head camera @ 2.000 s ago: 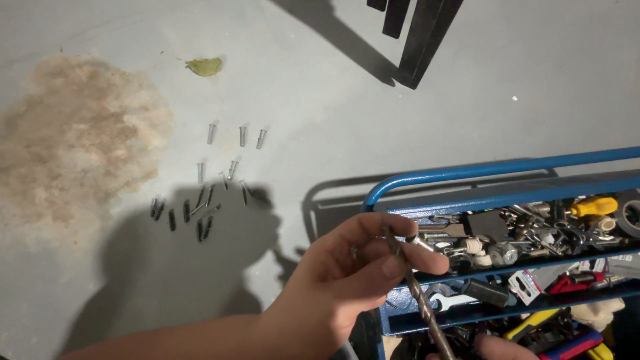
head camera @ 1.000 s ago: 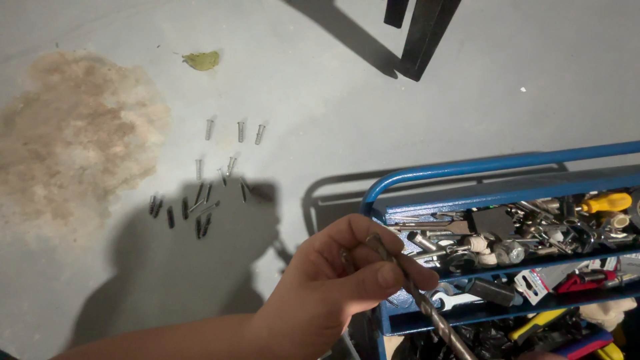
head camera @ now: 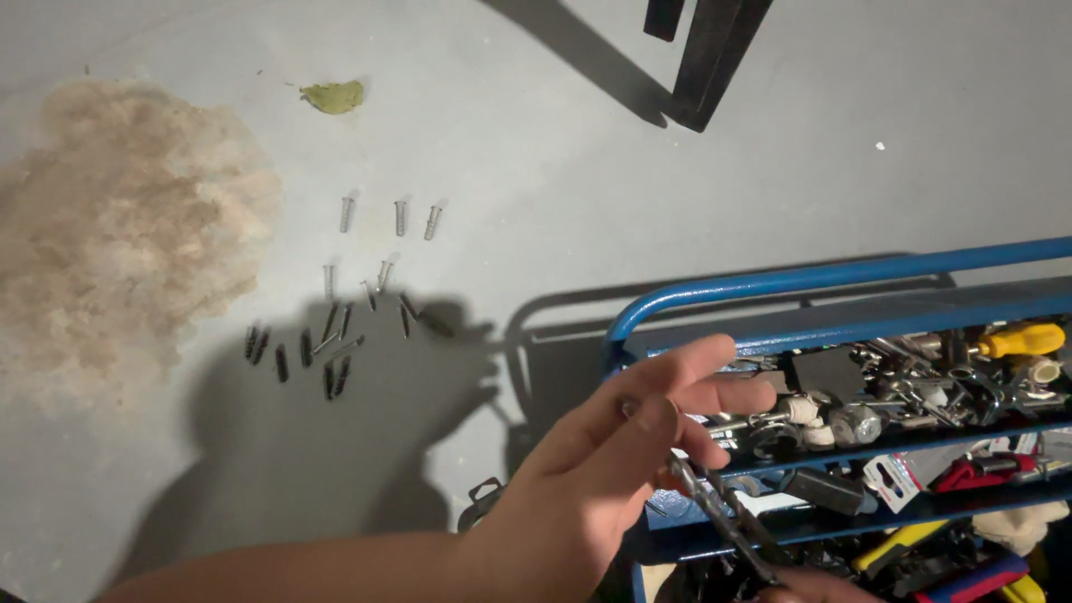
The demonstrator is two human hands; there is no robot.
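My left hand (head camera: 628, 444) reaches in from the lower left, thumb and index finger pinched on a small, mostly hidden thing, with the other fingers loosely spread. Just below its fingertips is a spiral-fluted drill bit (head camera: 720, 511), slanting down to the right. At the bottom edge my right hand (head camera: 821, 586) shows only its fingers, closed on the lower end of the bit. Both hands are over the left end of a blue metal toolbox (head camera: 837, 452) full of mixed hardware. Wall plugs (head camera: 400, 218) and screws (head camera: 328, 325) lie on the grey floor to the left.
A yellow-handled screwdriver (head camera: 1022, 339) lies in the toolbox's upper tray. The blue tubular handle (head camera: 837, 272) runs along its far side. A black metal leg (head camera: 712, 67) stands at the top. A leaf (head camera: 333, 97) and a brown stain (head camera: 134, 226) mark the floor.
The drill bit was held between my left fingers before; now it is lower, below those fingertips. My right fingers, barely visible one second ago, now show at its lower end.
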